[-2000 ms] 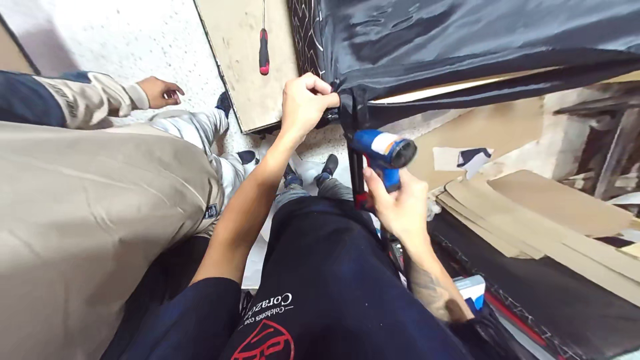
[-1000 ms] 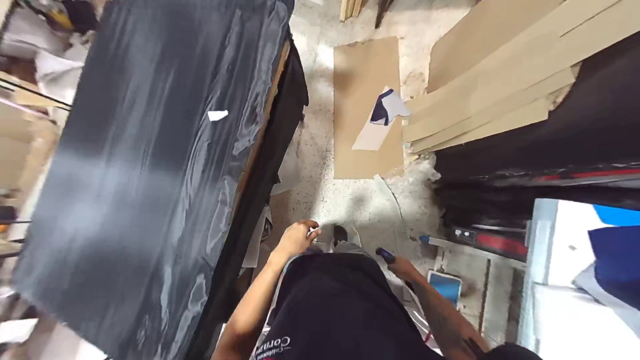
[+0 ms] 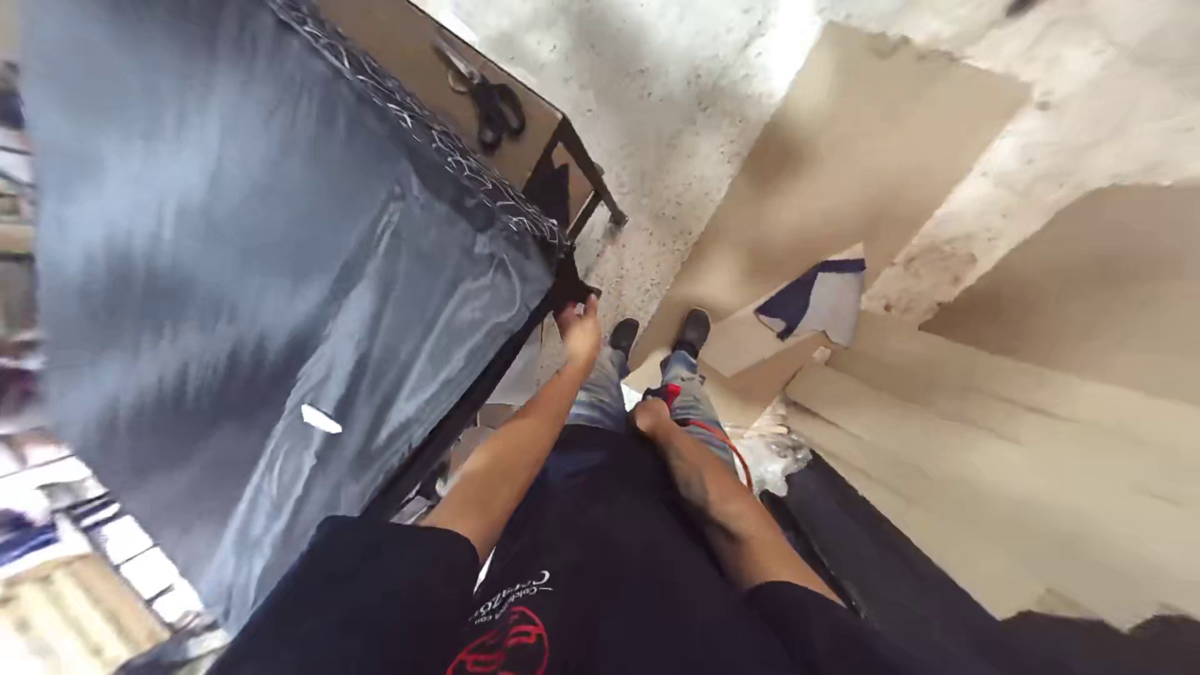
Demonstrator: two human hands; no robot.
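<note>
A large piece covered in dark, shiny fabric lies to my left, with a patterned edge band along its upper side. At its near right corner, my left hand pinches a loose black flap of fabric. Low in front of my body, my right hand is closed around a dark and red tool, mostly hidden by the fingers. From it a red hose or cord runs down past my leg. The tool's exact kind cannot be told.
Scissors with black handles lie on a brown board beyond the fabric-covered piece. Cardboard sheets cover parts of the floor, with a blue and grey scrap on them. Stacked cardboard strips lie on the right.
The view has swung round. My left hand, away from the fabric one second ago, now touches the corner flap. The blue tool seen earlier in my right hand is replaced by a dark and red one.
</note>
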